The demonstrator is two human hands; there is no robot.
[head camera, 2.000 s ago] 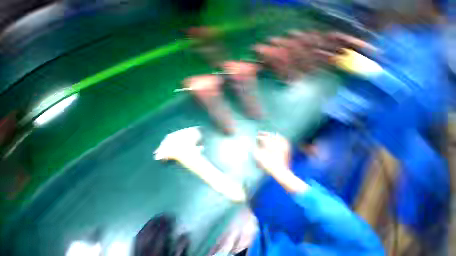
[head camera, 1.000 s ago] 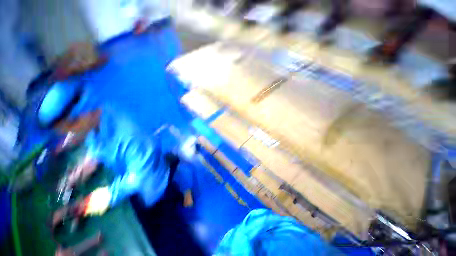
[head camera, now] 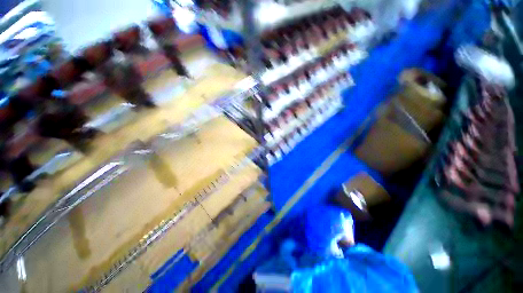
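Observation:
Neither of my hands can be made out; the picture is blurred. A light-blue sleeve or garment [head camera: 355, 272] shows at the bottom edge, with a darker blue shape above it. Nearest in front is a wire rack with tan cardboard-lined shelves [head camera: 212, 151] and chrome wire edges, filling the left half. Dark reddish-brown units [head camera: 123, 77] stand along its upper shelf. Further rows of reddish-brown units [head camera: 309, 66] stand on white supports beyond the rack post.
A green bench [head camera: 418, 229] runs along the right, with a row of reddish-brown units [head camera: 479, 154] and a small white piece [head camera: 440, 260] on it. Brown open cartons [head camera: 395, 137] stand beside it on the blue floor [head camera: 304, 163]. A yellow line crosses the floor.
The view has swung from the bench and blue-clad workers to the wire rack. The rack now fills the left, and the bench has come in at the right.

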